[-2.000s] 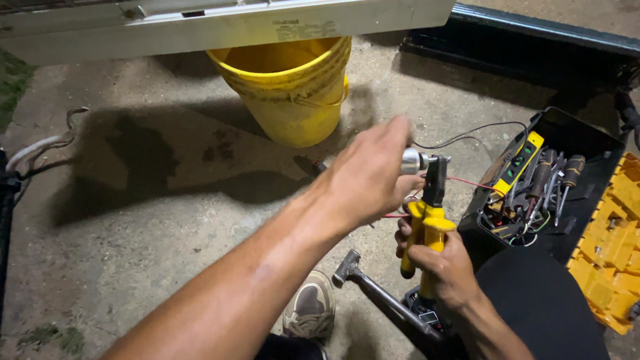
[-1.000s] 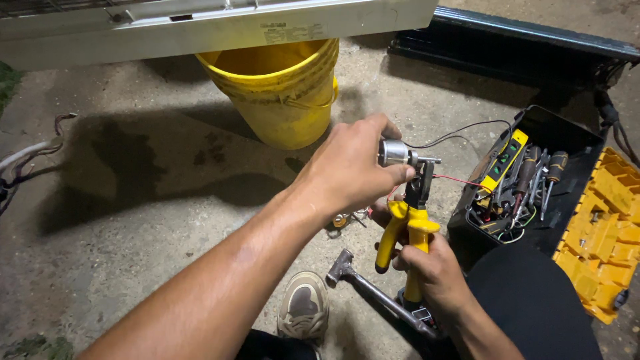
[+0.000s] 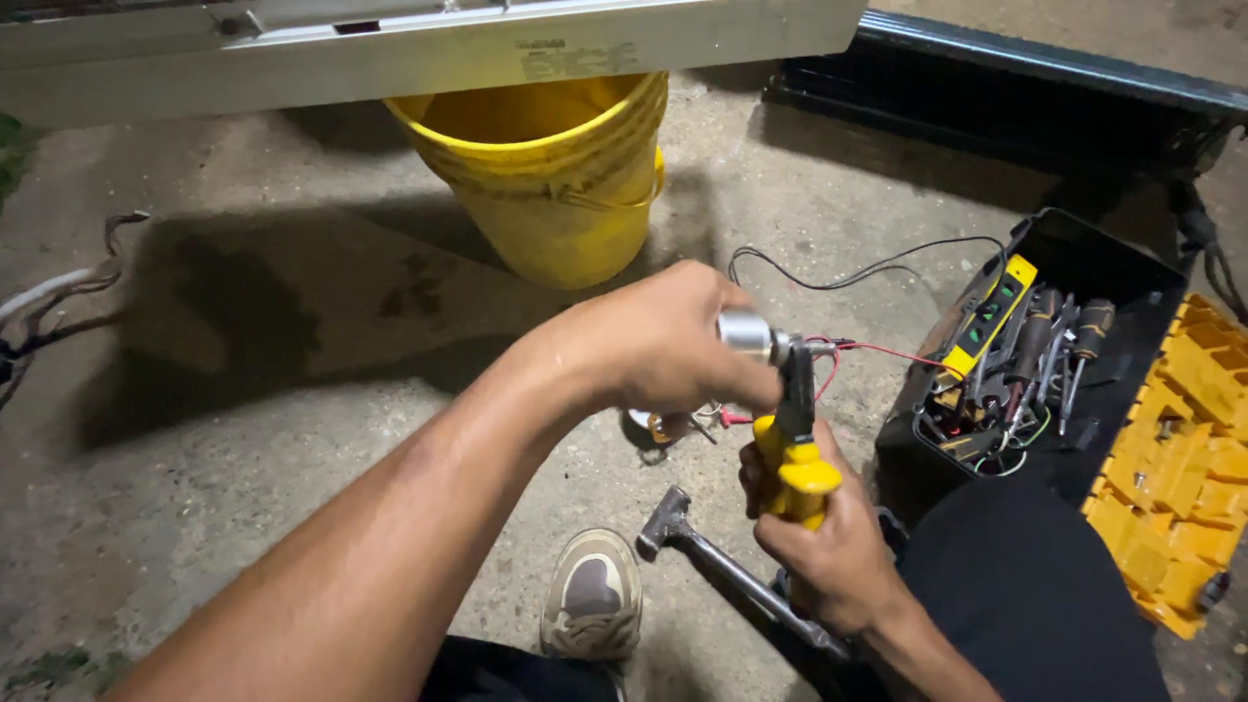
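Note:
My left hand (image 3: 673, 336) grips a silver metal cylindrical part (image 3: 745, 333) with a thin threaded end or shaft pointing right. My right hand (image 3: 829, 536) is closed around the yellow handles of a pair of pliers (image 3: 799, 468), held upright with the dark jaws on the shaft beside the cylinder. Whether the jaws grip tightly cannot be told. Below the hands a hammer (image 3: 741, 575) lies on the concrete. A red test lead (image 3: 892, 353) runs behind the pliers toward the toolbox, and small parts (image 3: 661, 425) lie on the ground, partly hidden by my left hand.
A yellow bucket (image 3: 556, 214) stands ahead under a pale metal panel (image 3: 682, 44). At right is an open black toolbox (image 3: 1121, 263) with a yellow level (image 3: 990, 317) and screwdrivers, beside its yellow lid (image 3: 1170, 468). A dark metal beam (image 3: 975, 107) lies behind; wires (image 3: 58, 292) lie far left.
The plier handles, spread apart one second ago, are now closer together in my right hand. My left hand stays on the silver part.

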